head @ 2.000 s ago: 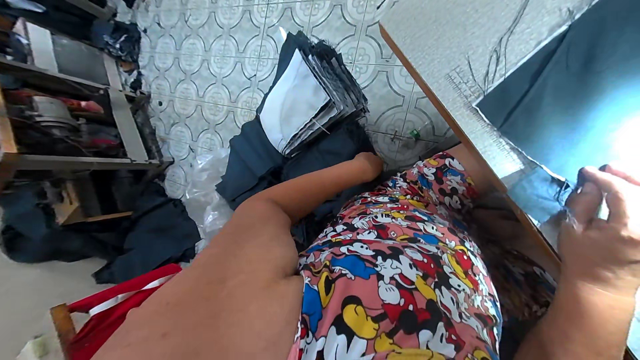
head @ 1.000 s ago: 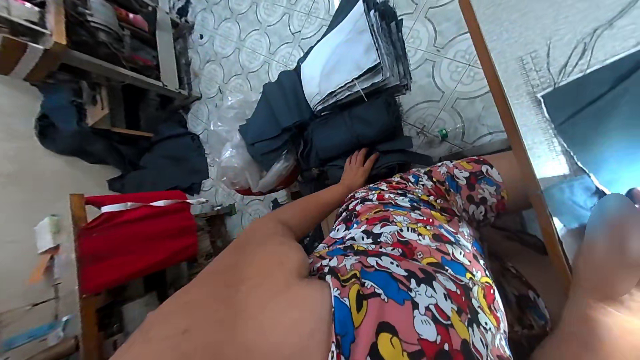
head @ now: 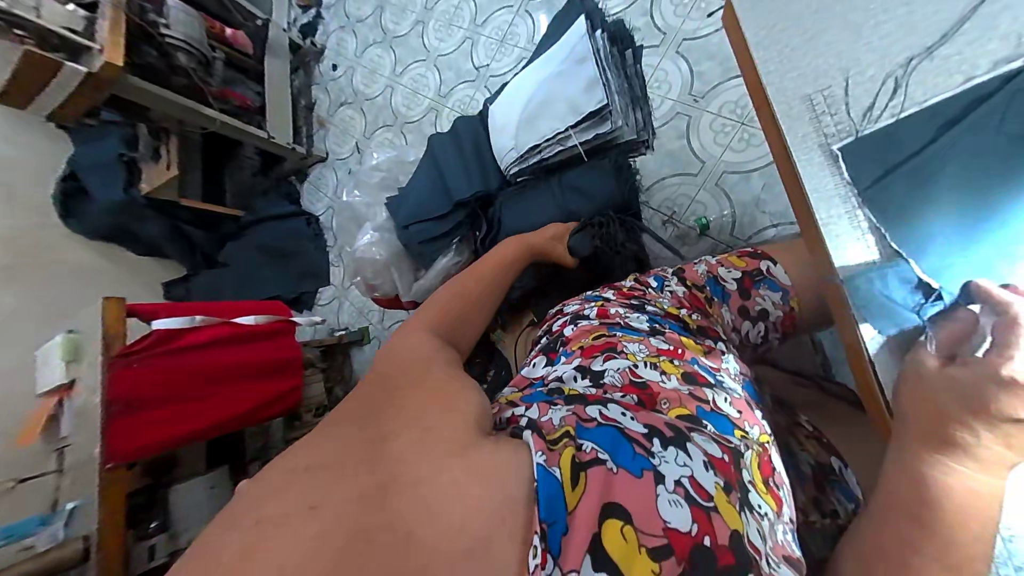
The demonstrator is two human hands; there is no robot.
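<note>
My left hand [head: 554,244] reaches down beside my lap, its fingers closed around the end of a dark, frayed fabric bundle [head: 612,244]. Just beyond it lie folded dark fabric pieces [head: 564,200] and a stack of cut cloth pieces [head: 548,96] with a white one on top. On the table at the right, my right hand [head: 964,368] pinches the gathered corner of a blue-grey fabric piece [head: 944,172] between thumb and fingers. Loose dark threads [head: 900,84] lie near that fabric's edge.
The wooden table edge [head: 788,176] runs close to my right thigh. Clear plastic bags [head: 376,248] lie on the tiled floor. At left are a cluttered shelf [head: 212,116], dark cloth [head: 264,240] hanging low, and a red cloth [head: 208,368] over a wooden frame. A small green object [head: 702,225] is on the floor.
My left hand lay spread on the dark fabric a second ago and has now closed around a bundle. The view has swung toward the left. My right hand stays at the blue-grey fabric.
</note>
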